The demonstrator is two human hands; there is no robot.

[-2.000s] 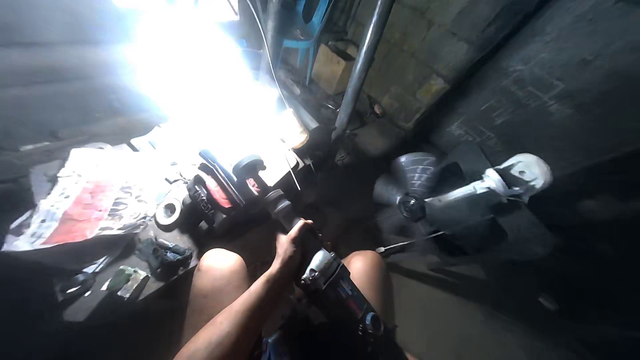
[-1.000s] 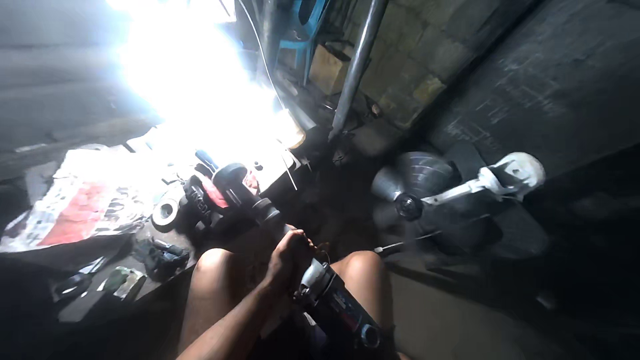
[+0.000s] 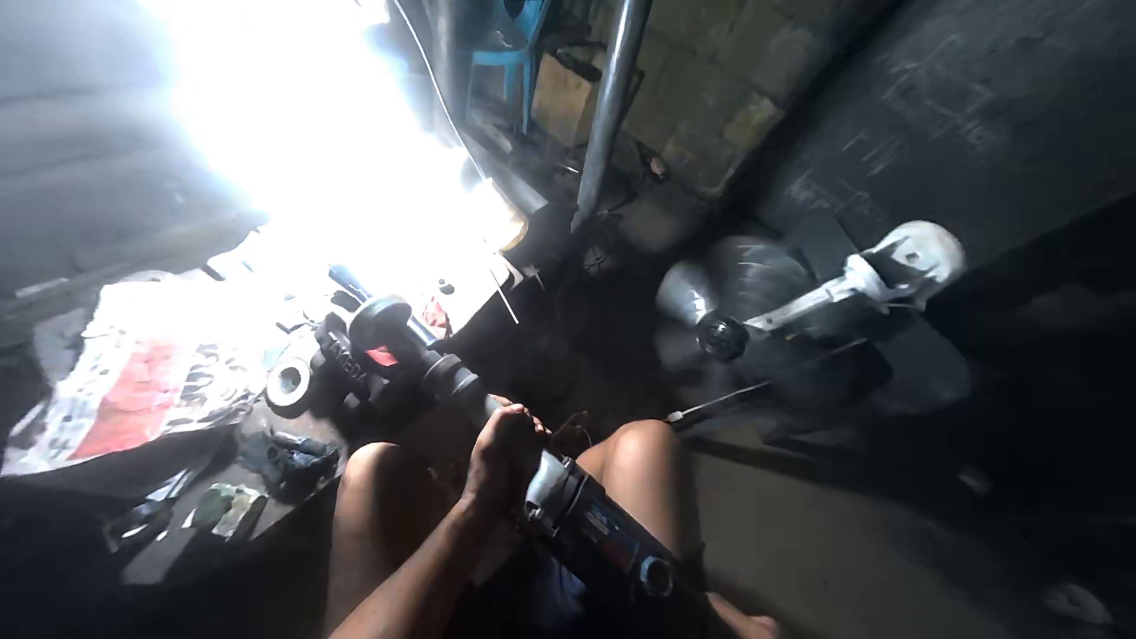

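My left hand (image 3: 508, 453) is closed around the lower end of a dark, stepped cylindrical part (image 3: 453, 377) with a round flange (image 3: 382, 324). Right beside that hand is the grey gear head of a dark angle grinder (image 3: 603, 528), lying slantwise between my knees. Whether the cylinder and the grinder are joined cannot be told. At the bottom edge only a bit of my right hand (image 3: 745, 619) shows, near the grinder's rear end; its grip is hidden. Behind the flange are a ring-shaped light part (image 3: 289, 382) and dark parts, partly lost in glare.
A fan with blurred blades (image 3: 723, 337) stands to the right on a white stem. Printed sheeting (image 3: 142, 390) and loose metal parts (image 3: 288, 457) lie on the left. Farther back are a metal pole (image 3: 611, 106), a blue plastic chair (image 3: 501, 59) and a box (image 3: 564, 98). Strong glare covers the upper left.
The flanged end of the cylindrical part has moved left and a little down. My left hand has shifted slightly downward, still gripping.
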